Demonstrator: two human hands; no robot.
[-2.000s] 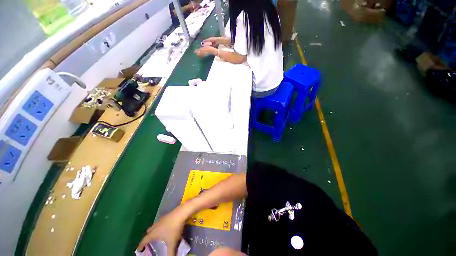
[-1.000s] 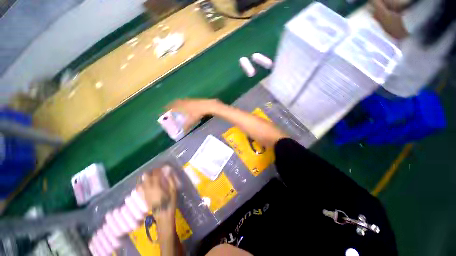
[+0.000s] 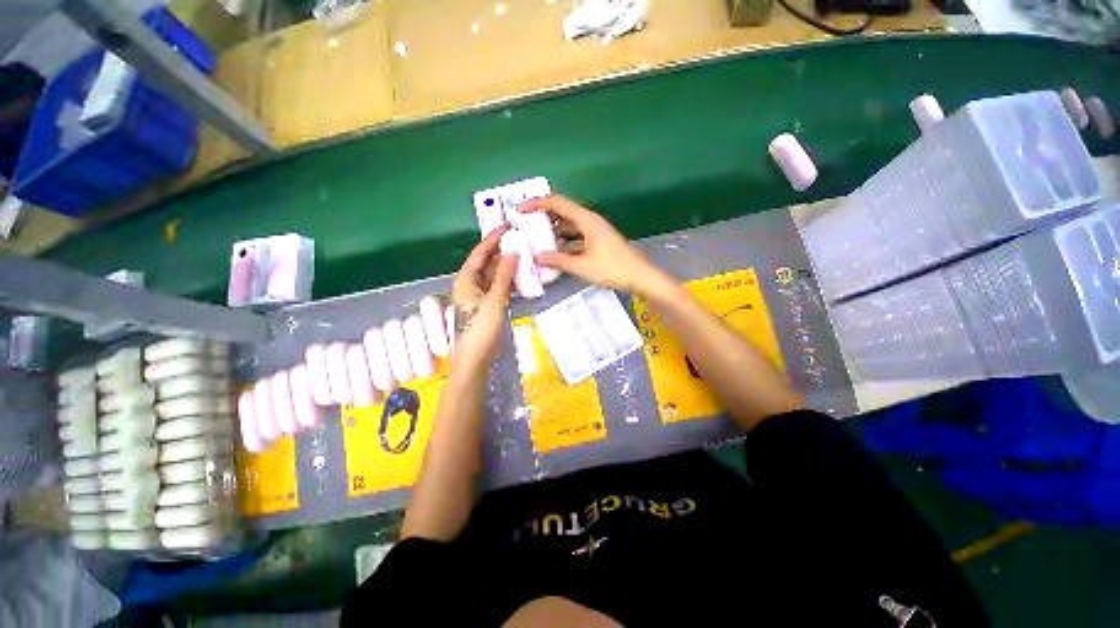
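My left hand (image 3: 482,285) and my right hand (image 3: 587,249) are together near the belt's edge, both on a pale pink unit (image 3: 529,253) held between their fingers. A filled tray (image 3: 499,204) with a small dark round spot sits on the belt just behind the fingers, partly hidden by them. An empty blister tray (image 3: 590,334) lies tilted on the printed carton sheet (image 3: 805,321) in front of my right hand. Pink row units (image 3: 348,372) stand side by side in a line left of my left hand. The exact finger contact is partly hidden.
Another filled tray (image 3: 272,270) sits on the green conveyor belt (image 3: 671,131). Loose pink units (image 3: 792,162) lie further right. Tall tray stacks (image 3: 970,184) stand right. Cream-white units (image 3: 150,444) are stacked far left. A blue plastic bin (image 3: 108,149) and white cloth (image 3: 606,19) are on the far shelf.
The view has swung left and levelled. My left hand has moved from the row of units up to my right hand, and both now hold a pink unit by the filled tray.
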